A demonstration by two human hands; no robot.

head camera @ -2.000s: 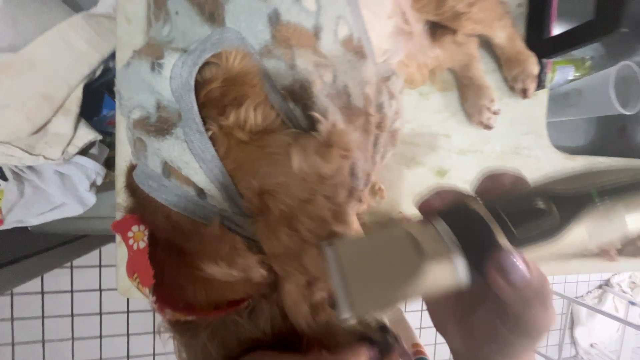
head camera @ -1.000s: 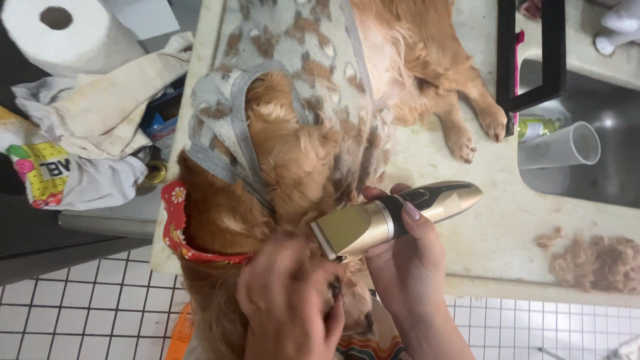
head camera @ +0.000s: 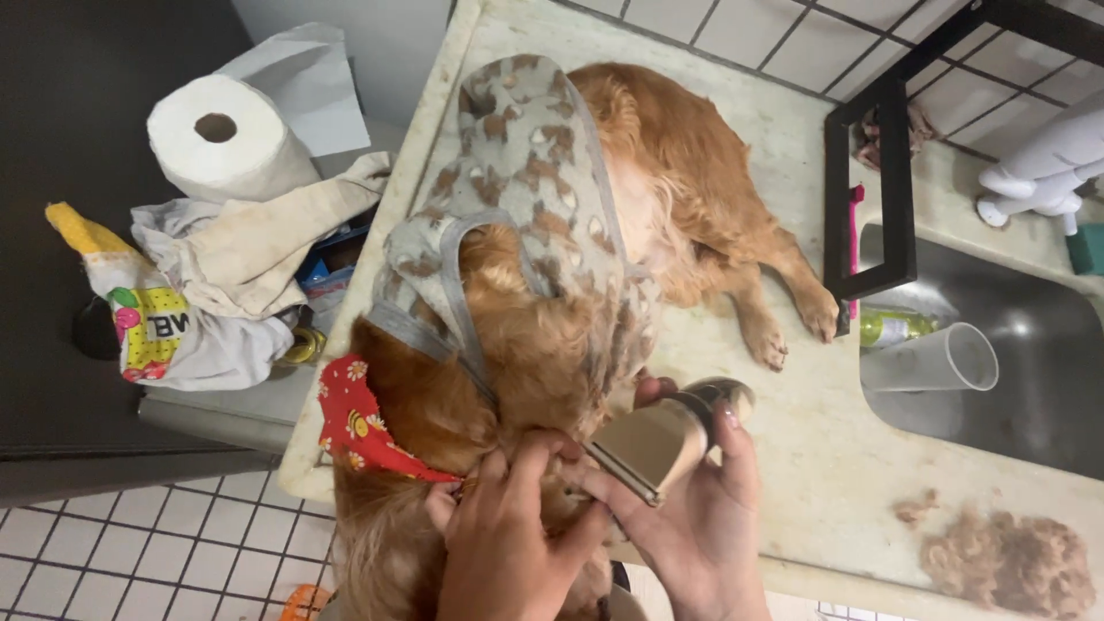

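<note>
A golden-brown dog [head camera: 681,164] lies on its side on a pale stone counter [head camera: 828,448], wearing a grey patterned fleece garment [head camera: 535,147] and a red floral bandana [head camera: 358,414]. My right hand [head camera: 703,509] is closed around a gold and black hair clipper [head camera: 660,440], whose blade end points toward the dog's paw and my other fingers. With bent fingers my left hand [head camera: 517,526] grips a front paw of the dog, near its head; the paw is mostly hidden by my fingers.
Cut fur [head camera: 1009,561] lies in a pile at the lower right. A metal sink [head camera: 1035,345] holds a clear plastic cup [head camera: 931,362] and a green bottle [head camera: 897,328]. A black frame [head camera: 897,190] stands beside it. Left are a paper towel roll [head camera: 224,138] and crumpled cloths [head camera: 250,259].
My left hand, blurred over the dog's head one second ago, now holds the paw. The clipper has turned, its blade end now facing more down. The view has shifted and tilted.
</note>
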